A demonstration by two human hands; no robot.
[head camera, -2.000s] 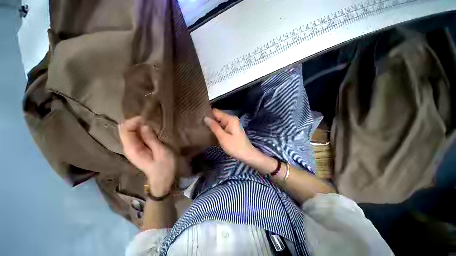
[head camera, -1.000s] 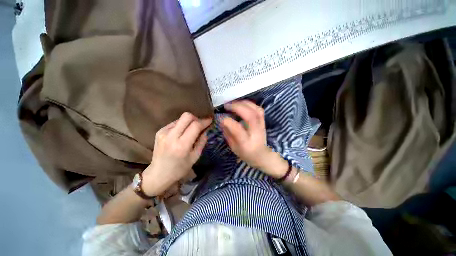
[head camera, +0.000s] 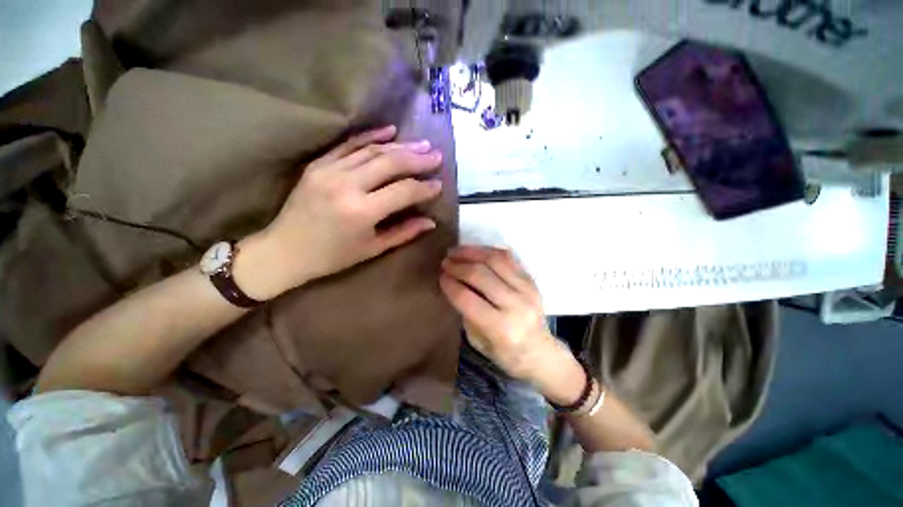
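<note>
The brown garment covers the left of the table and hangs into the lap, its straight right edge running up to the lit presser foot. My left hand lies on the cloth with its fingers spread, palm down, just below the foot. My right hand is at the garment's right edge near the table front, fingertips closed on that edge. The sewing machine head spans the top of the view.
A smartphone with a purple screen is at the machine's right. A printed ruler runs along the white table. A second brown bundle hangs below the table. A green item is at lower right.
The view has shifted up to the machine and phone. The garment's edge now runs up to the foot. My left hand has moved up and flattened on the cloth; my right hand has taken the edge.
</note>
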